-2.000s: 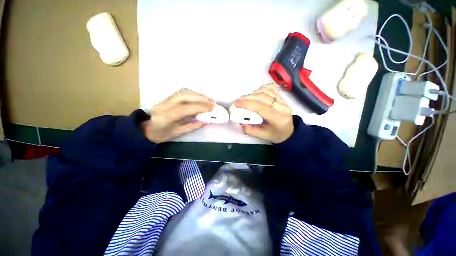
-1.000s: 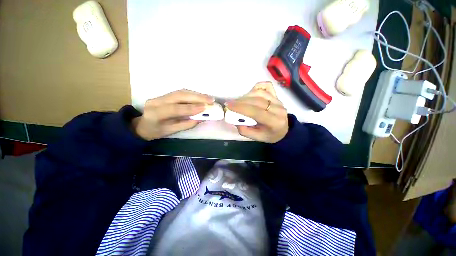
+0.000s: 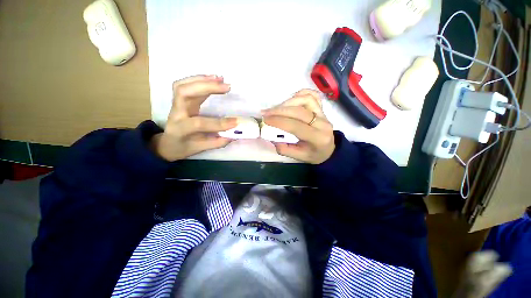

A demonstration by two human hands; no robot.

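My left hand (image 3: 189,122) holds a white rounded unit (image 3: 245,129) by its left side, two fingers lifted off it. My right hand (image 3: 305,128) holds a second white unit (image 3: 278,135). The units are side by side near the front of the white work sheet (image 3: 250,46), their ends close together, perhaps touching. A small dark port slot on each faces me. A red and black infrared thermometer (image 3: 347,75) lies on the sheet to the right of my right hand.
A cream unit (image 3: 109,32) lies on the cardboard sheet (image 3: 52,87) at left. Two more units (image 3: 399,17) (image 3: 415,83) lie at the right. Beyond are a power strip (image 3: 445,119) with adapters, white cables (image 3: 512,52) and carton flaps (image 3: 506,174). Another person's blurred hand (image 3: 486,276) shows at lower right.
My left hand's upper fingers have lifted off its unit and spread. The view has shifted slightly since the first frame. Another person's hand now shows more clearly at lower right.
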